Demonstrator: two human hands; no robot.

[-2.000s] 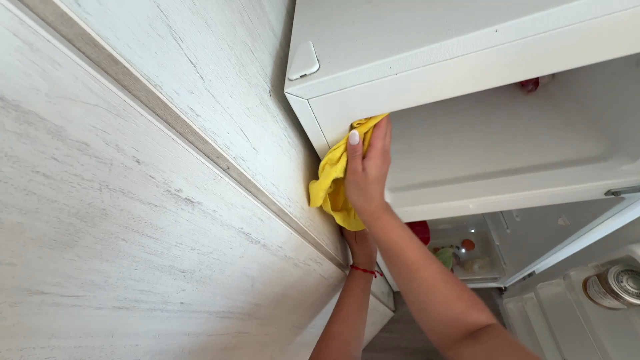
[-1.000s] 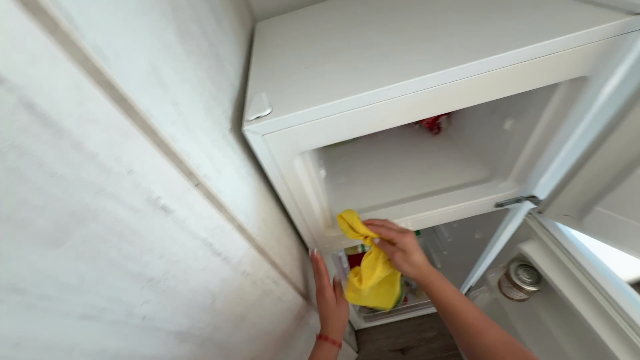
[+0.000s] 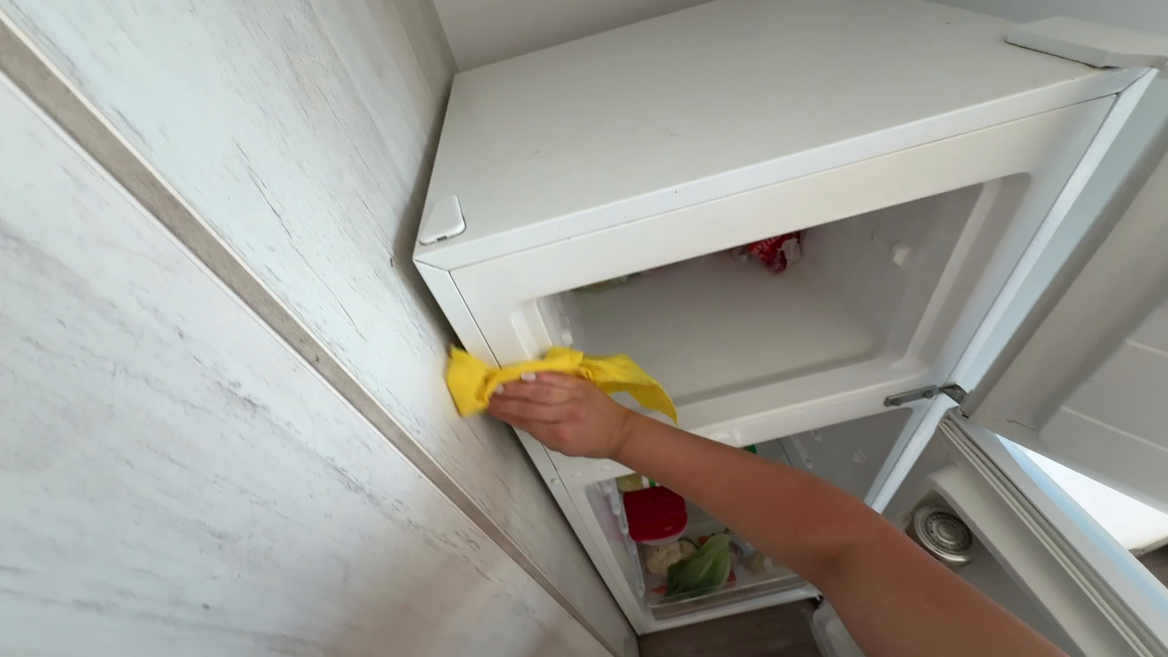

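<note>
My right hand point(image 3: 561, 412) grips a yellow cloth point(image 3: 547, 365) and presses it on the left front edge of the white refrigerator point(image 3: 776, 119), at the height of the upper compartment's lower left corner. One end of the cloth touches the wood-look panel at the left; the other end trails over the compartment's opening. My left hand is out of view. Inside the upper compartment point(image 3: 739, 338) lies a crumpled red package point(image 3: 776, 251). Both refrigerator doors stand open on the right.
The wood-look panel point(image 3: 228, 383) stands close along the refrigerator's left side. A metal hinge point(image 3: 912, 395) juts between the compartments. Below are a red container point(image 3: 654, 514), cauliflower point(image 3: 668, 555) and a leafy green vegetable point(image 3: 701, 568). A jar point(image 3: 943, 534) stands in the lower door.
My right hand has moved the cloth from in front of the lower compartment up and left onto the refrigerator's front edge. My left hand, near the edge before, has left the view.
</note>
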